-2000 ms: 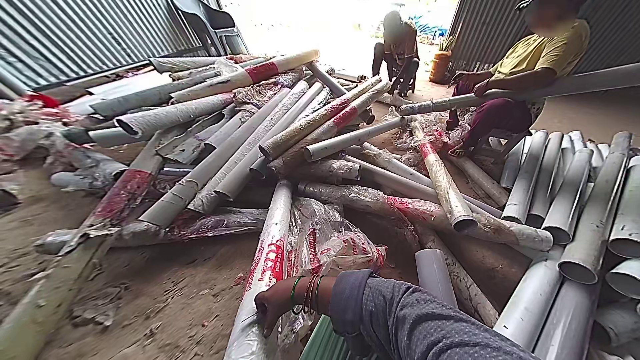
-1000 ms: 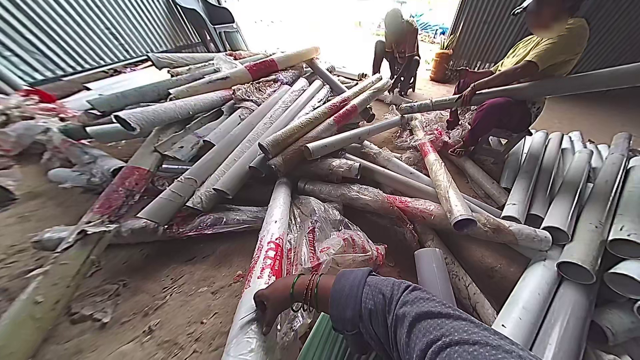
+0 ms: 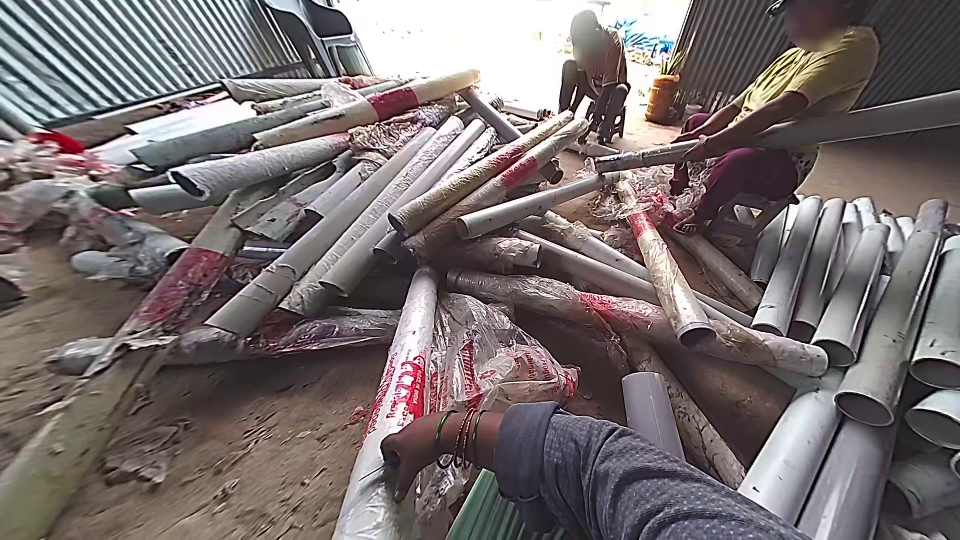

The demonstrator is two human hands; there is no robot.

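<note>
My right hand (image 3: 409, 455), with green and dark bangles at the wrist, reaches in from the lower right. Its fingers are curled against a white pipe (image 3: 405, 379) in clear plastic wrapping with red print, and look closed on the wrapping; the fingertips are partly hidden. That pipe slopes from the bottom edge up toward the pile. Loose, crumpled clear plastic (image 3: 487, 360) with red print lies along its right side. Under my forearm is a green ribbed surface (image 3: 491, 510). My left hand is out of view.
Beyond lies a heap of dusty pipes (image 3: 360, 217), some wrapped. Bare grey pipes (image 3: 885, 322) are stacked at right. A seated person (image 3: 810, 90) holds a long grey pipe (image 3: 847, 127); another person (image 3: 596, 75) sits farther back. A plastic chair (image 3: 315, 37) stands by the corrugated wall.
The seated person's hand has moved a little down the long pipe toward its near end. My right hand stays at the same place on the wrapped pipe.
</note>
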